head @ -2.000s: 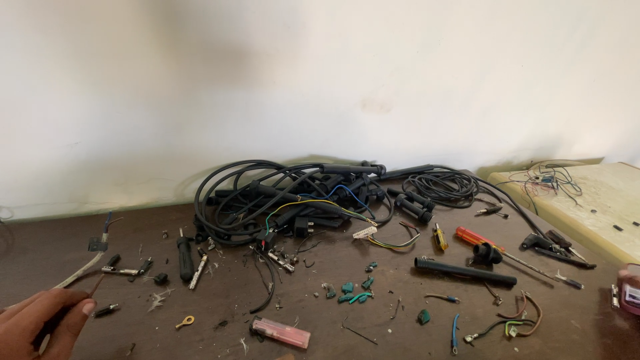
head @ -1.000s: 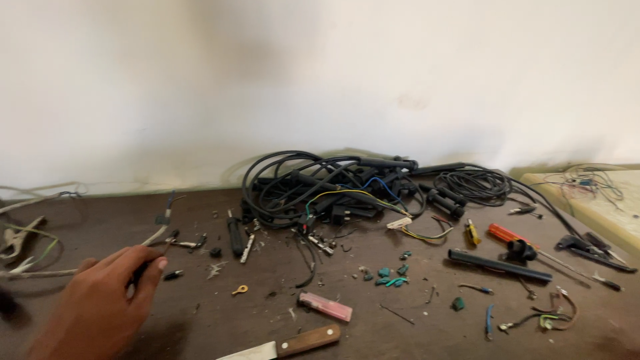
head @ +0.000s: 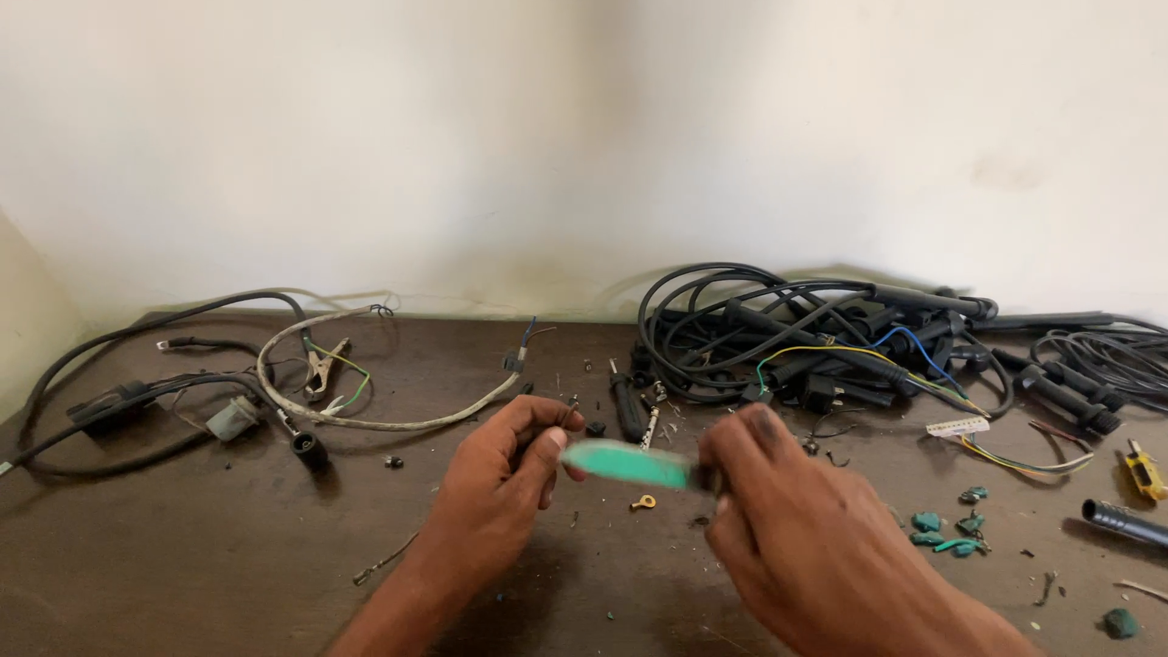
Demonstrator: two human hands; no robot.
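My left hand (head: 511, 465) pinches a small, thin dark piece, mostly hidden by the fingers; it may be a wire end. In my right hand (head: 776, 493) is a knife, its handle covered by the fingers. The blurred knife blade (head: 630, 463) looks green and points left, its tip by my left thumb. Just below the blade, a brass ring terminal (head: 644, 503) lies on the brown table. Behind the hands are a black-handled screwdriver (head: 627, 406) and a metal terminal strip (head: 651, 427). A grey cable (head: 438, 423) curves behind my left hand.
Tangled black cables (head: 821, 338) fill the back right. Black leads, a crocodile clip (head: 326, 370) and a grey connector (head: 233, 420) lie at left. Green scraps (head: 949, 538), a white connector (head: 957, 426), a yellow tool (head: 1144, 470) and a black tube (head: 1122, 520) are at right.
The view has swung left. My right hand has come into view gripping a knife; a second ago a wooden-handled knife lay at the near edge. My left hand now meets the blade.
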